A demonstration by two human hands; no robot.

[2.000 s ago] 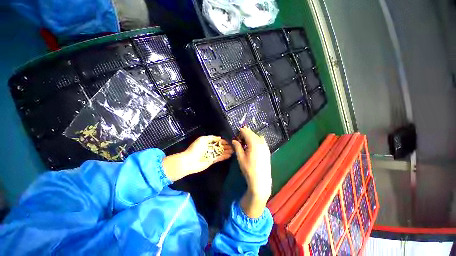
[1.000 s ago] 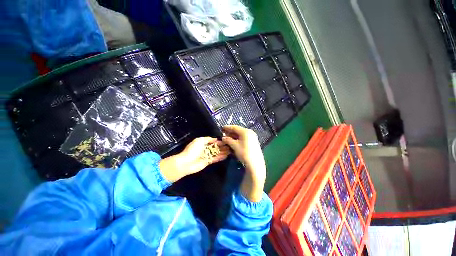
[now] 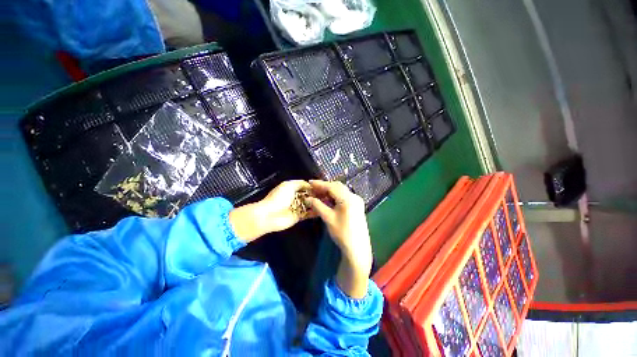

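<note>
Small gold-and-white parts [image 3: 301, 202] lie in a pile in the cupped palm of my left hand [image 3: 274, 213]. My right hand [image 3: 342, 216] is over that palm, its thumb and fingertips at the pile; whether it pinches a part cannot be told. A clear zip-lock bag [image 3: 171, 150] with gold bits in its lower left corner lies on the left black blister tray [image 3: 59, 150]. The right black blister tray [image 3: 398, 94] sits beyond my hands, with a few small light pieces in its near pocket.
A stack of red-orange foam trays [image 3: 426, 279] with dark modules in its pockets stands at the right. Crumpled clear plastic bags [image 3: 307, 21] lie beyond the trays on the green mat [image 3: 412, 192]. A person's blue sleeve [image 3: 105, 28] is at the upper left.
My right hand has moved from the near edge of the right tray to the left palm, and its fingertips are now at the pile. My left fingers have curled up more.
</note>
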